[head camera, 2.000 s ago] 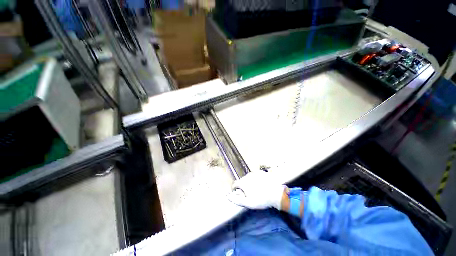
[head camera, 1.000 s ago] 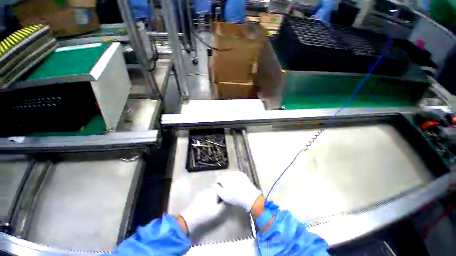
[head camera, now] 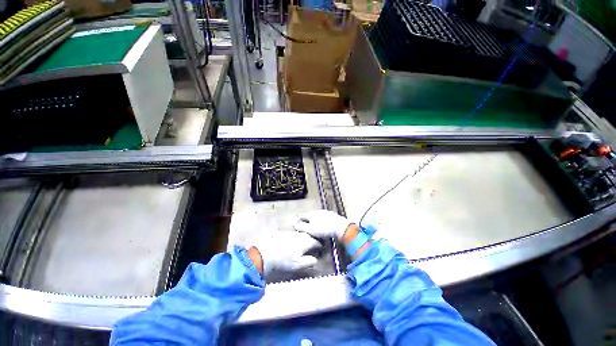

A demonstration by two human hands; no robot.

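Note:
A small black parts box (head camera: 279,176) with loose thin metal screws or pins lies on the pale plate between the conveyor rails. My left hand (head camera: 289,253), in a white glove, is low over the plate in front of the box, fingers pointing right. My right hand (head camera: 323,224), also gloved, is close beside and just behind it, fingers pointing left, with a blue wrist strap (head camera: 361,240). Whether either hand holds something small cannot be told.
A circuit board (head camera: 586,162) with orange-red parts sits in a dark frame at the far right. Conveyor rails (head camera: 378,133) run across the back. Black trays (head camera: 452,40) stand behind. A cardboard box (head camera: 316,61) is beyond. A coiled blue cord (head camera: 398,184) crosses the right section.
The left hand has come into view beside the right. Since a second ago, the hands have changed from meeting at the fingertips to overlapping, and the view has tilted down slightly.

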